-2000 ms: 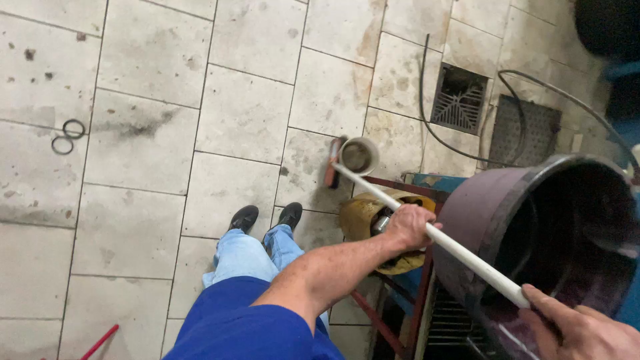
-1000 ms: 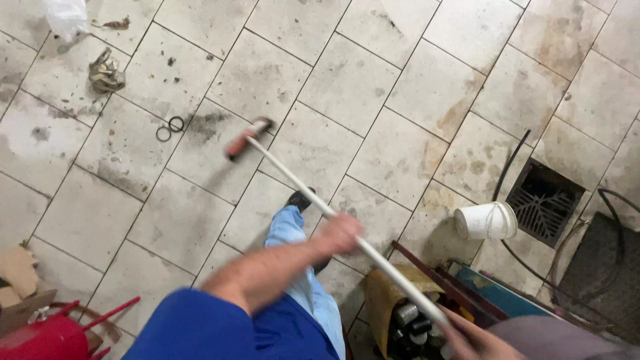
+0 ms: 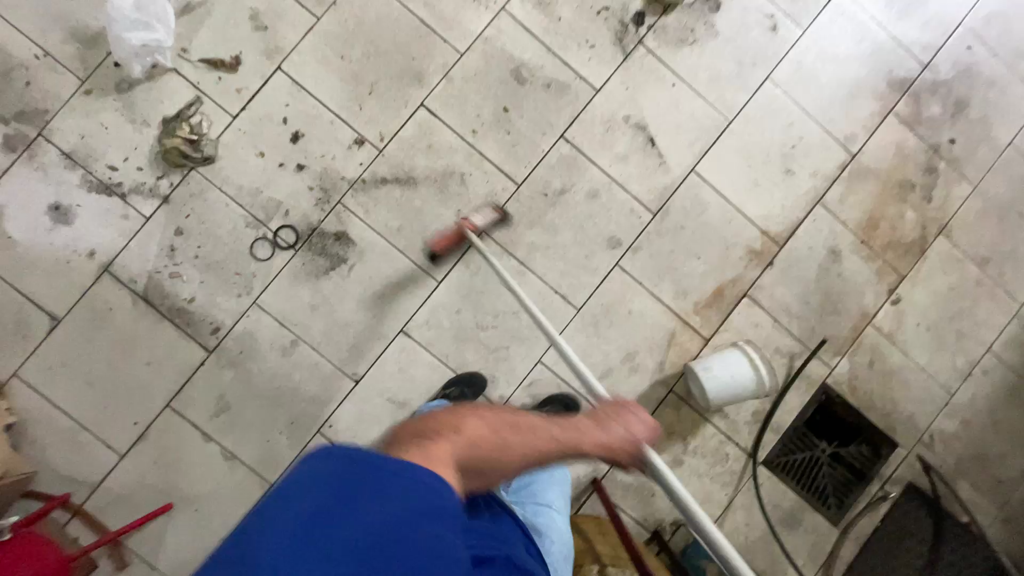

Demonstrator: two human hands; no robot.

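Observation:
My left hand (image 3: 626, 432) is closed around the white pole (image 3: 552, 332) of a push broom, about midway along it. The pole runs from the bottom edge up to the broom head (image 3: 468, 232), which is red and white with dark ends and somewhat blurred, over the tiled floor. A soft shadow lies below left of the head. My right hand is out of the frame; the pole's near end leaves the view at the bottom. To the right of my left hand a white plastic bucket (image 3: 728, 376) lies on its side.
Two black rings (image 3: 286, 236), a crumpled rag (image 3: 186, 136) and a white plastic bag (image 3: 142, 34) lie at the left. A floor drain grate (image 3: 832, 452) with a dark opening and a black hose (image 3: 760, 448) are at the lower right. Red metal equipment (image 3: 32, 548) stands at the lower left.
The broom head has swung away from beside the bucket toward the left part of the floor. My right hand, on the pole earlier, has left the view. The view has shifted left.

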